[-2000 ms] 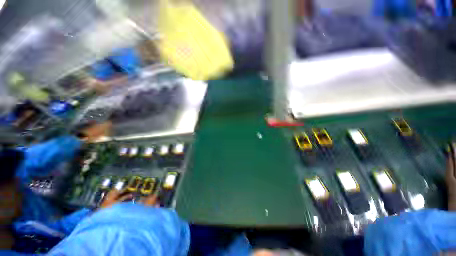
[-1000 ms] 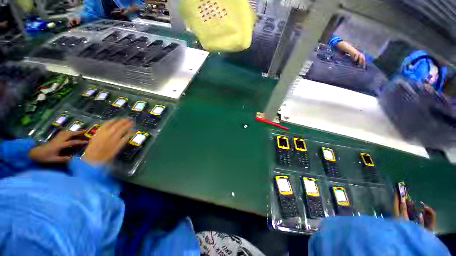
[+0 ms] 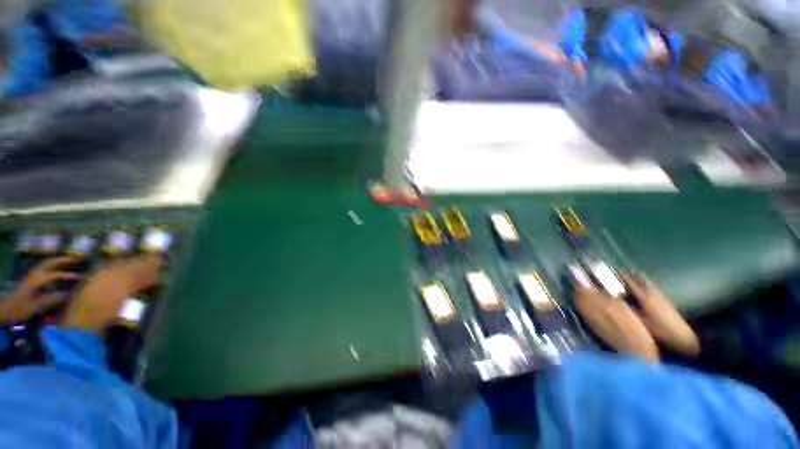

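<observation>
Blurred and at the right, my left hand (image 3: 617, 325) and my right hand (image 3: 667, 317) are side by side, closed round two phones. Their lit screens (image 3: 607, 277) show between and above my fingers. The hands are over the right end of a clear blister tray (image 3: 503, 353). Its front row holds phones with lit white screens, such as one keypad phone (image 3: 438, 301). In its back row, two yellow-framed phones with dark screens (image 3: 427, 228) stand left of a lit one (image 3: 504, 227); another dark-screened phone (image 3: 571, 220) lies further right.
A red stick (image 3: 399, 196) lies at the foot of a metal post (image 3: 406, 105). A white board (image 3: 526, 145) runs behind the tray. At left, a neighbour's hands (image 3: 114, 294) are over another phone tray. A yellow cloth (image 3: 230, 39) hangs above. A small pale piece (image 3: 353, 352) lies on the green mat (image 3: 289, 272).
The view has swung and levelled, and is now blurred. My hands are closer together and nearer the tray's phones, with two lit screens at my fingers.
</observation>
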